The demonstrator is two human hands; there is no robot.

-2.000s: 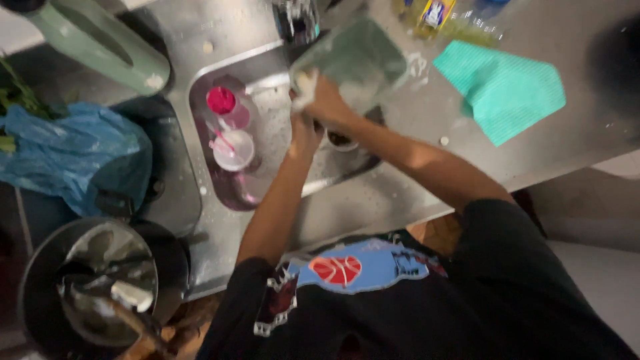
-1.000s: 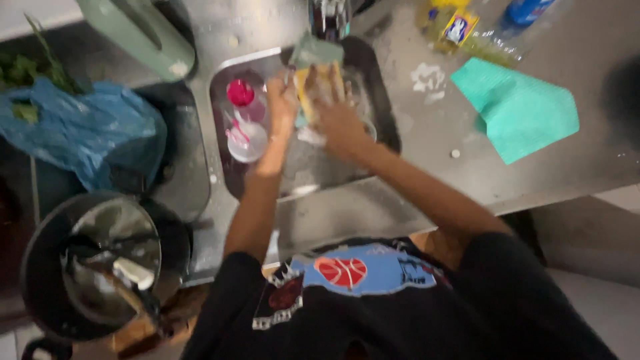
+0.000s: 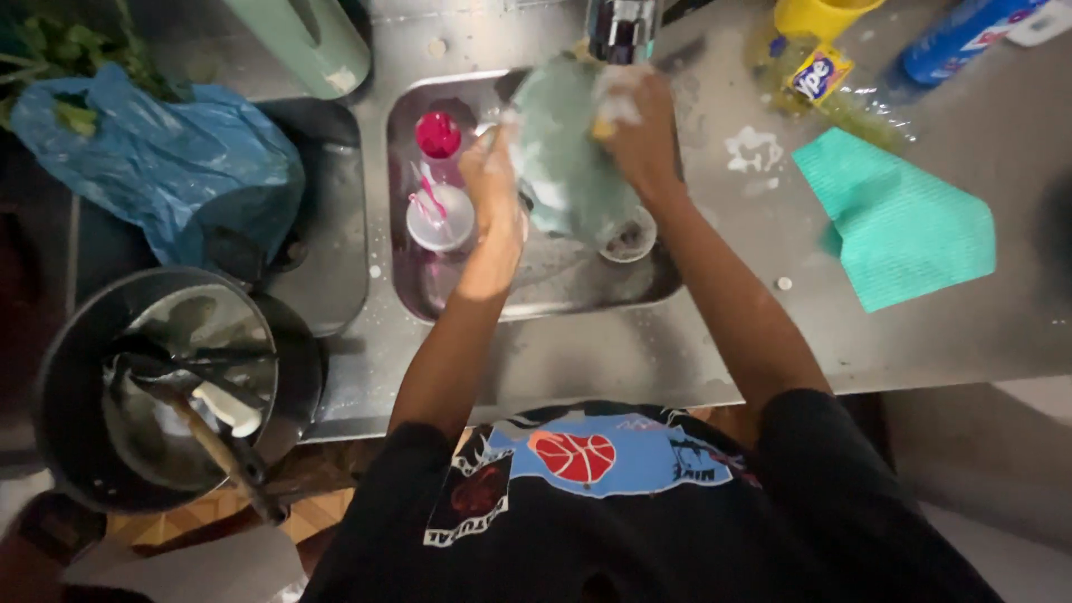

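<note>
Over the steel sink basin (image 3: 544, 306), my left hand (image 3: 492, 180) grips the left edge of a pale green plastic container (image 3: 557, 159), blurred by motion. Suds cling to the container. My right hand (image 3: 641, 134), foamy too, presses a yellow sponge (image 3: 603, 127) against its right side. Left of my left hand, a white cup with pink straw-like pieces (image 3: 440, 219) stands in the basin, with a bright pink round item (image 3: 438, 134) behind it. Beneath the container's lower right edge lies a small bowl with dark bits (image 3: 628, 239).
The faucet (image 3: 621, 33) hangs over the basin's back edge. On the right counter are a teal cloth (image 3: 921, 222), a detergent bottle (image 3: 816, 79) and a blue bottle (image 3: 963, 38). A blue plastic bag (image 3: 167, 159), a green jug (image 3: 310, 50) and a dark pot of utensils (image 3: 75, 402) stand left.
The sponge was plainly visible between my hands one second ago; now my right hand mostly covers it against the green container. My hands have moved apart.
</note>
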